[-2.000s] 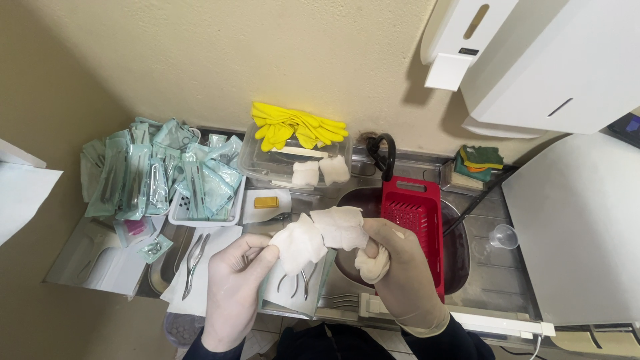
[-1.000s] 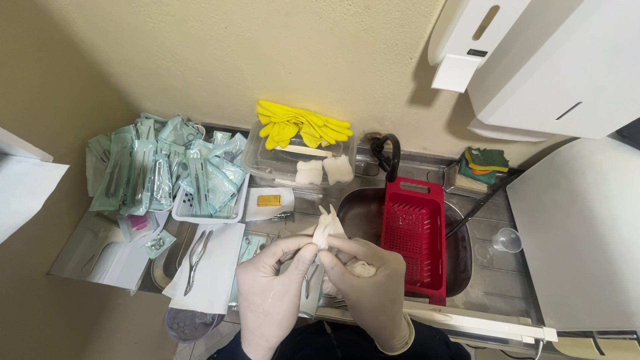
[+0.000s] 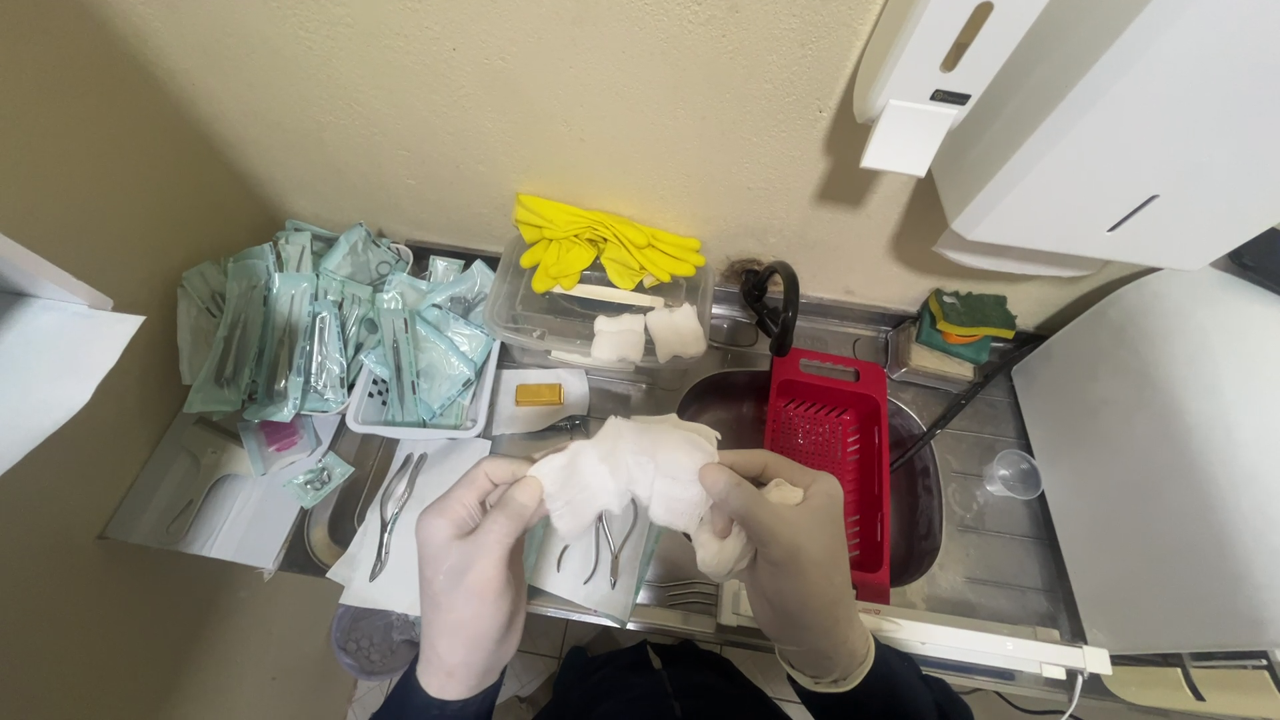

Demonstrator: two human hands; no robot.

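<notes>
White gauze (image 3: 635, 470) is stretched between my gloved hands above the counter's front part. My left hand (image 3: 475, 560) pinches its left end between thumb and fingers. The right end is pinched by my right hand (image 3: 790, 550), which also has a bunched wad of gauze (image 3: 722, 548) tucked against its palm. Below the gauze, metal pliers (image 3: 612, 548) lie on an opened pouch, partly hidden. Another pair of dental forceps (image 3: 395, 515) rests on white paper left of my left hand. Two folded gauze pads (image 3: 620, 338) sit on a clear plastic box (image 3: 510, 310).
Sealed instrument pouches (image 3: 285, 335) fill and surround a white basket (image 3: 425, 432) at left. Yellow rubber gloves (image 3: 605, 240) lie on the clear box. A red plastic basket (image 3: 875, 480) stands in the sink (image 3: 925, 520), beside a black faucet (image 3: 775, 310). Sponges (image 3: 965, 320) and a clear cup (image 3: 1013, 474) are at right.
One second ago my hands were close together with the gauze bunched between them. They are now farther apart, with the gauze spread out, much as two seconds ago.
</notes>
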